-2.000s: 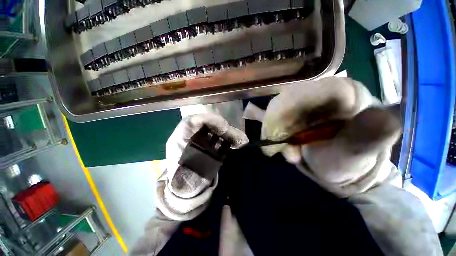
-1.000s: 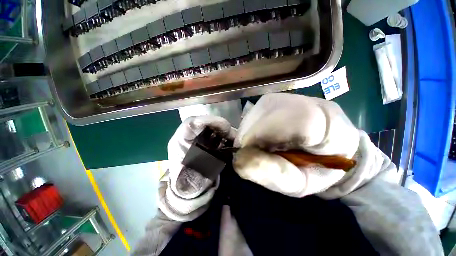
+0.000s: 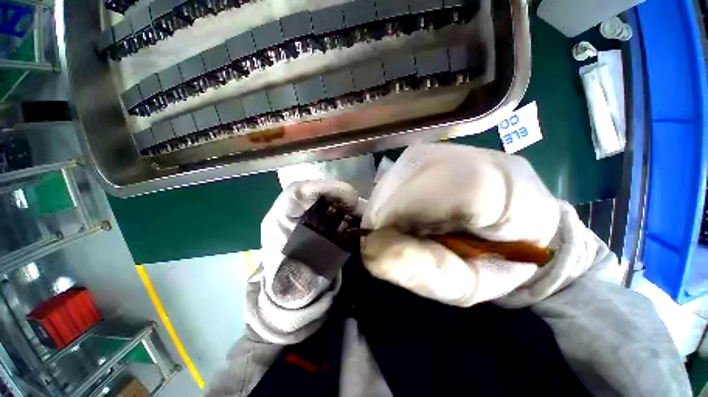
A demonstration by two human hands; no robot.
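Note:
My left hand [image 3: 296,287], in a white knit glove, holds a dark grey block [image 3: 317,250] with its smooth face towards me and its pin side up and to the right. My right hand [image 3: 458,221], gloved with cream fingertips, is closed around a small tool with an amber-brown handle [image 3: 508,250]. The tool's thin dark tip reaches the block's pin side; whether it touches is hard to tell. Both hands are close together above the dark-clad lap, just below the tray.
A steel tray [image 3: 233,167] with rows of dark grey blocks spans the top. A printed label [image 3: 519,128] and white packets [image 3: 602,108] lie on the green mat [image 3: 186,221]. A blue bin [image 3: 674,155] stands at right. Wire racks and a red box [image 3: 64,316] are at left.
Since the first frame, my right hand has moved left and closed in on the block, its handle now pointing right, and the label has come into view. Since the second frame, the hands are nearly still.

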